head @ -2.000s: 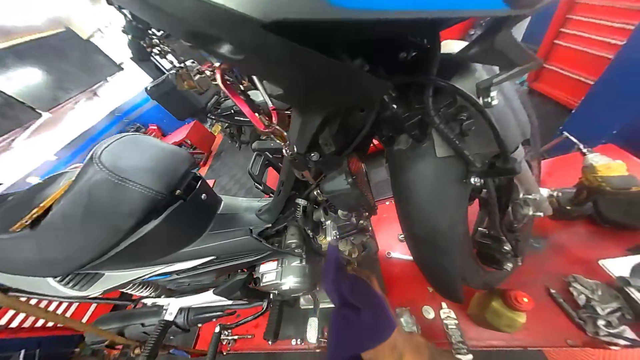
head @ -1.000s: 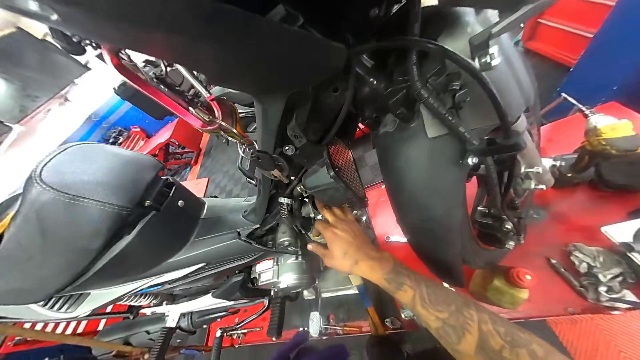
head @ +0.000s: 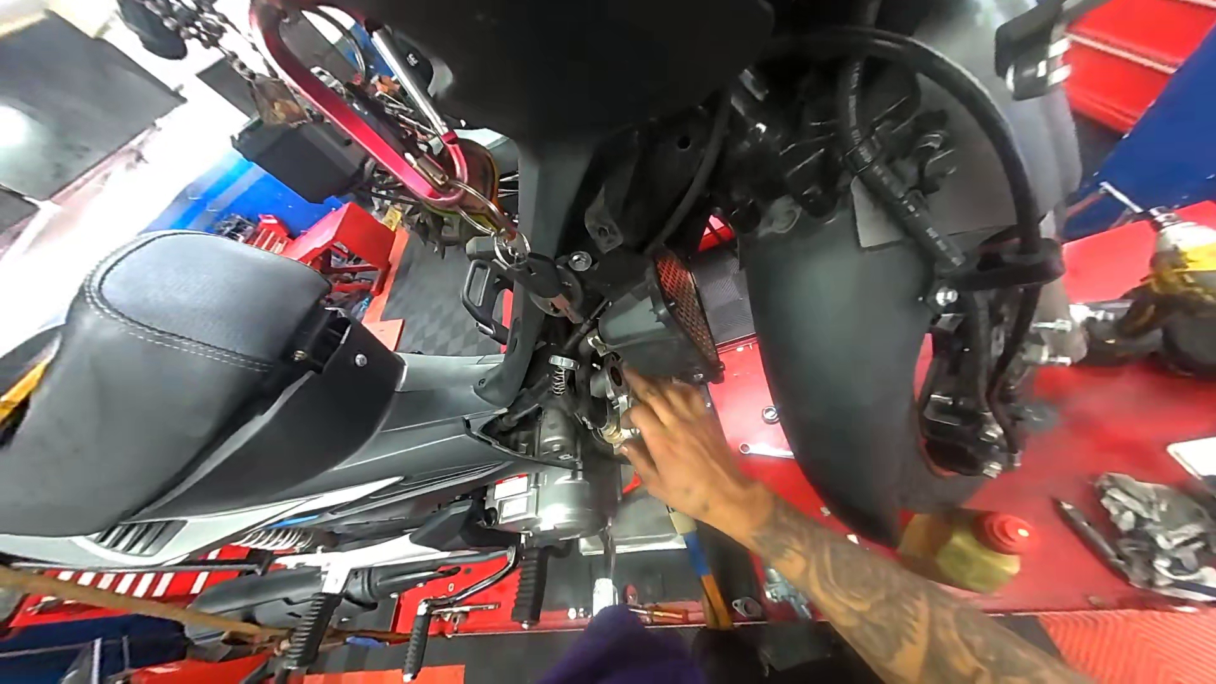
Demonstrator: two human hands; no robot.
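My right hand [head: 670, 437], bare with a tattooed forearm, reaches in from the lower right. Its fingers are apart, with the tips at a metal fitting [head: 619, 423] above the motorcycle's engine [head: 570, 494]. A black housing with red mesh [head: 689, 304] lies just above the hand. To the left is a coil spring [head: 560, 380], and a key with a carabiner [head: 361, 142] hangs higher up. My left hand does not show plainly. A purple fabric thing [head: 617, 651] rises at the bottom edge; whether it covers a hand, I cannot tell.
The black front fender [head: 836, 351] stands right of the hand, and the seat [head: 199, 313] is at left. On the red surface lie a wrench [head: 766, 450], a yellowish bottle with a red cap [head: 969, 551] and a crumpled grey cloth [head: 1154, 532]. A blue-and-orange handle [head: 703, 570] is below the hand.
Two seconds ago purple fabric was at the engine with a bare wrist below it. One second ago my bare right hand was there instead, and it is still there. The view has moved closer.
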